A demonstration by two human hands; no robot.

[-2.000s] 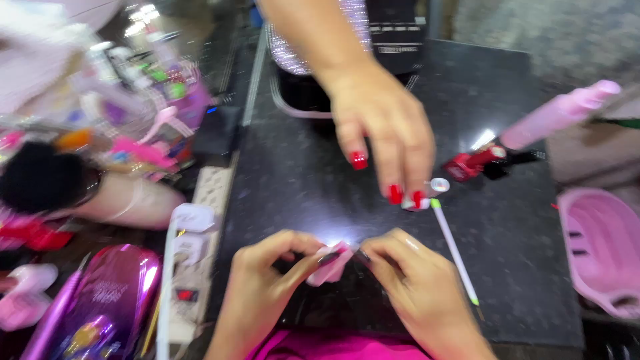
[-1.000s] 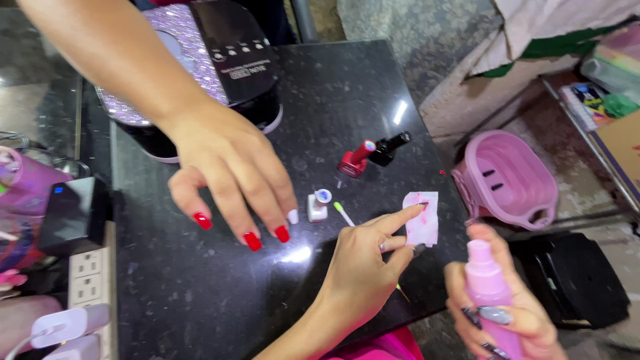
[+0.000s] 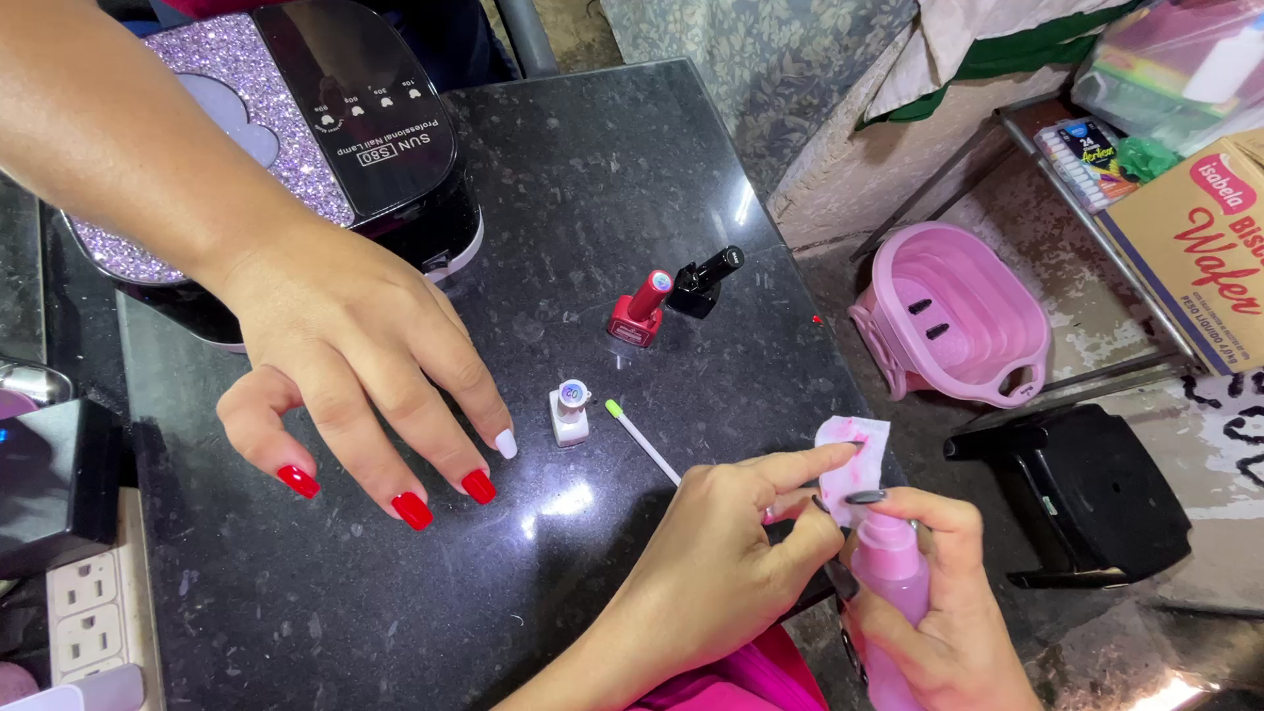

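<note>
My left hand (image 3: 736,543) pinches a white wipe with pink stains (image 3: 851,459) beyond the table's right edge. In my right hand (image 3: 938,592) is a pink spray bottle (image 3: 892,568), its top close below the wipe, one finger on the pump. Another person's hand (image 3: 365,365) lies spread on the black stone table, three nails red and one white. Near its fingertips stand a white nail polish bottle (image 3: 570,415) and a thin white stick with a green tip (image 3: 642,441). Behind them are a red polish bottle (image 3: 640,311) and a black one (image 3: 705,281).
A glittery nail lamp (image 3: 395,128) stands at the table's back left. At the left edge are a power strip (image 3: 94,602) and a black box (image 3: 49,484). Right of the table are a pink basin (image 3: 963,306), a black stool (image 3: 1076,494) and a shelf with a cardboard box (image 3: 1200,247).
The spray bottle in my right hand has come from the right up to the wipe in my left hand. Two seconds ago both my hands held a pinkish piece near the table's front edge.
</note>
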